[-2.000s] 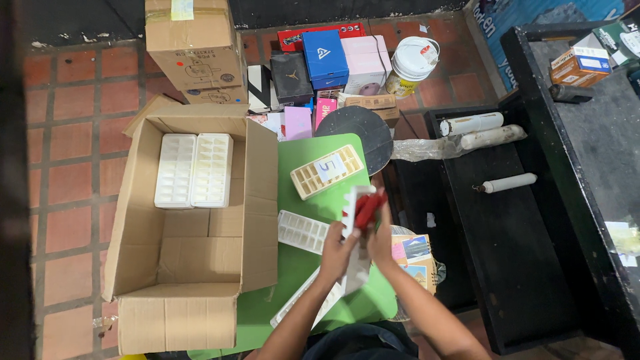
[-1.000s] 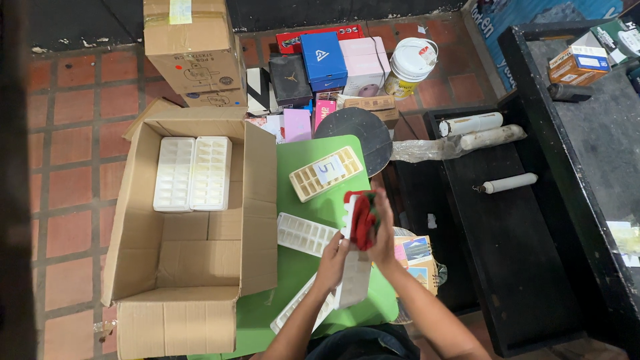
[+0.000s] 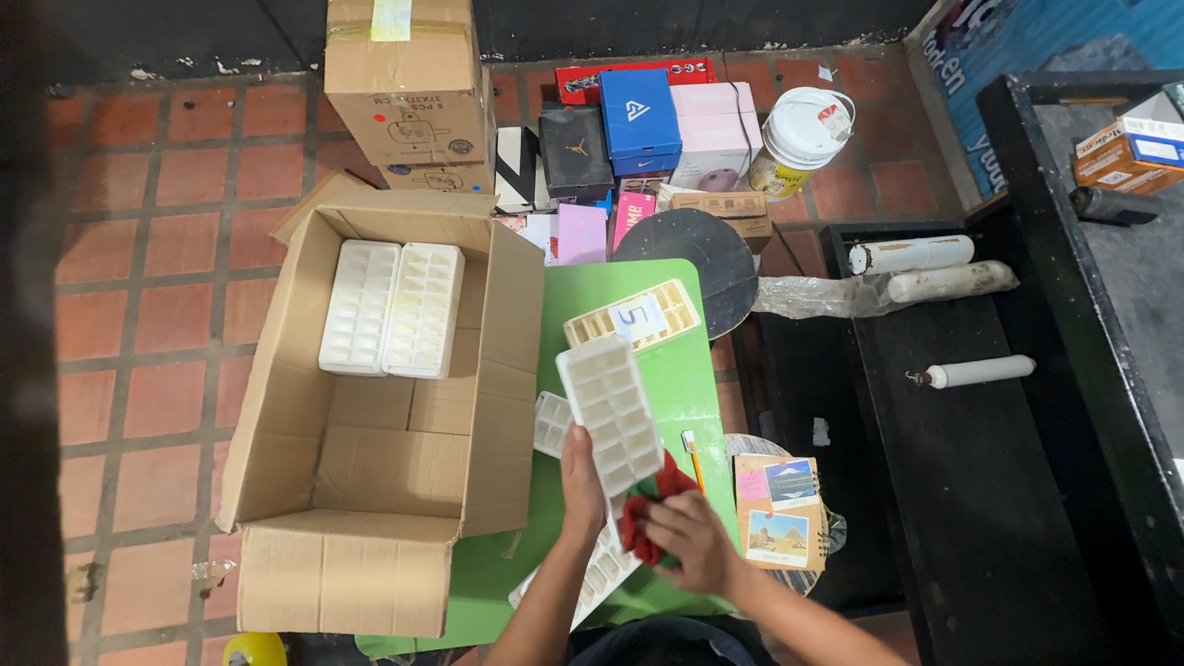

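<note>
My left hand (image 3: 583, 486) grips the left edge of a white plastic ice cube tray (image 3: 612, 407), tilted with its compartments facing up above the green table (image 3: 666, 592). In my right hand (image 3: 689, 536) a red and green cloth (image 3: 647, 518) is bunched against the tray's lower right edge. Two more white trays, one at the left (image 3: 552, 424) and one under my forearms (image 3: 599, 578), lie partly hidden on the table. A cream tray (image 3: 592, 324) with a numbered paper (image 3: 640, 317) lies beyond the held tray. A small brush (image 3: 694, 458) rests on the right.
Left of the table stands an open cardboard box (image 3: 504, 398) holding stacked white trays (image 3: 424, 310). Behind are closed cartons (image 3: 407, 102), shoe boxes (image 3: 640, 120) and a white bucket (image 3: 800, 139). A round stool (image 3: 694, 264) and a notebook (image 3: 782, 509) are near the table's right side.
The held tray has turned from edge-on so that its compartments face up. The red cloth in my right hand has moved down to the tray's lower edge. The brush has come into sight.
</note>
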